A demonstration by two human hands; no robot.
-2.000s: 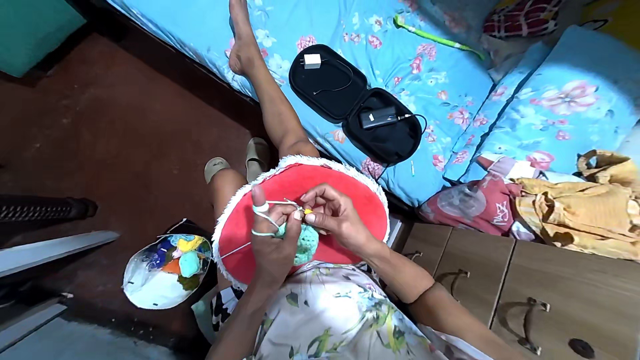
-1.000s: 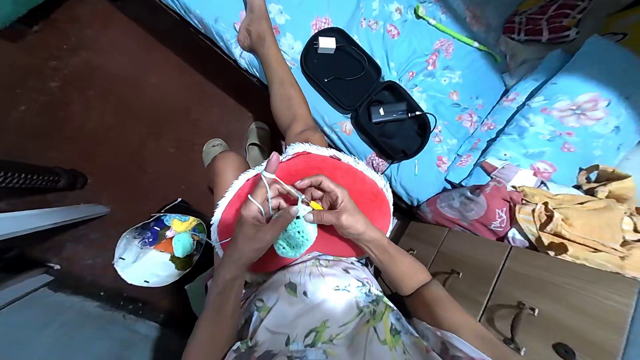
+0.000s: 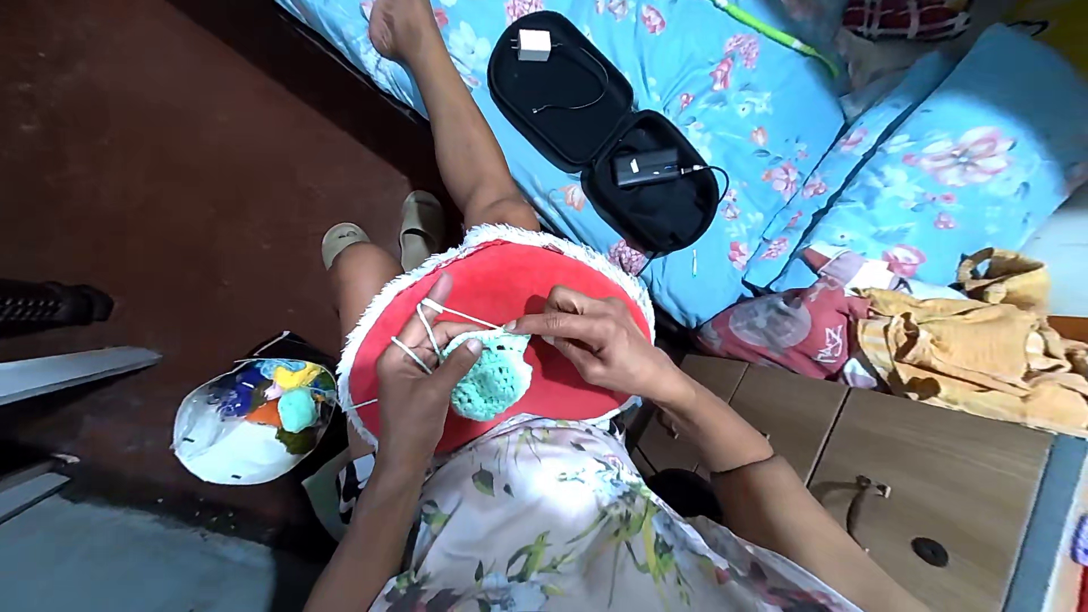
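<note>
A mint-green round crochet piece (image 3: 490, 380) is pinched along its left and upper edge by my left hand (image 3: 421, 365), with pale yarn (image 3: 463, 314) looped around the raised fingers. My right hand (image 3: 595, 337) is at the upper right edge of the piece, thumb and fingers closed together on something slim, probably a crochet hook, which the fingers mostly hide. The yarn runs tight from the left index finger to the right fingertips. Both hands are above a red round cushion (image 3: 565, 280) with a white fluffy rim, lying on my lap.
At the left, a white bag (image 3: 238, 442) holds yarn balls in several colours. Beyond the cushion, an open black case (image 3: 561, 93) with a charger and a dark device lies on the flowered bed. Wooden drawers (image 3: 926, 459) and piled clothes (image 3: 952, 331) are at the right.
The yellow bit seen by the right fingers earlier is no longer visible. The right hand has turned, and its fingertips now lie at the piece's upper right edge. The view has shifted somewhat.
</note>
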